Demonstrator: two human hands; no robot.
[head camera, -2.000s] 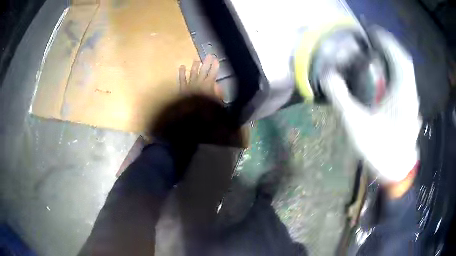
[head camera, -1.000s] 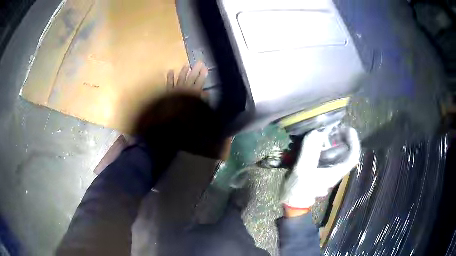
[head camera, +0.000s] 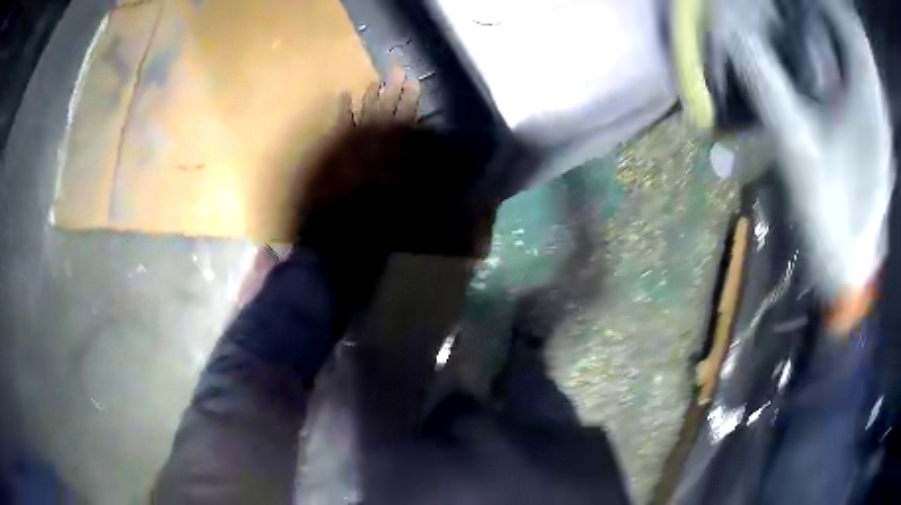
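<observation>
The grey metal cover (head camera: 578, 69) stands at the top centre, with its pale face bright and its dark open side to the left. My left hand (head camera: 383, 103) is bare, with fingers spread beside the dark side; its palm and wrist are lost in dark shadow. My right hand (head camera: 828, 158) wears a white glove with an orange cuff and is badly blurred at the upper right. It holds the air sander, whose yellow-green disc rim (head camera: 692, 64) is at the cover's right edge. The sander's body is mostly blurred.
A creased tan cardboard sheet (head camera: 267, 108) lies on the grey table (head camera: 128, 335) at the left. A reddish piece (head camera: 257, 273) shows by my left sleeve. Speckled green floor (head camera: 613, 325) lies below the cover, with a long tan-edged strip (head camera: 729, 296) at its right.
My right hand and the sander have moved from the cover's near edge up and to the right, to its right edge. My left hand sits slightly higher in view.
</observation>
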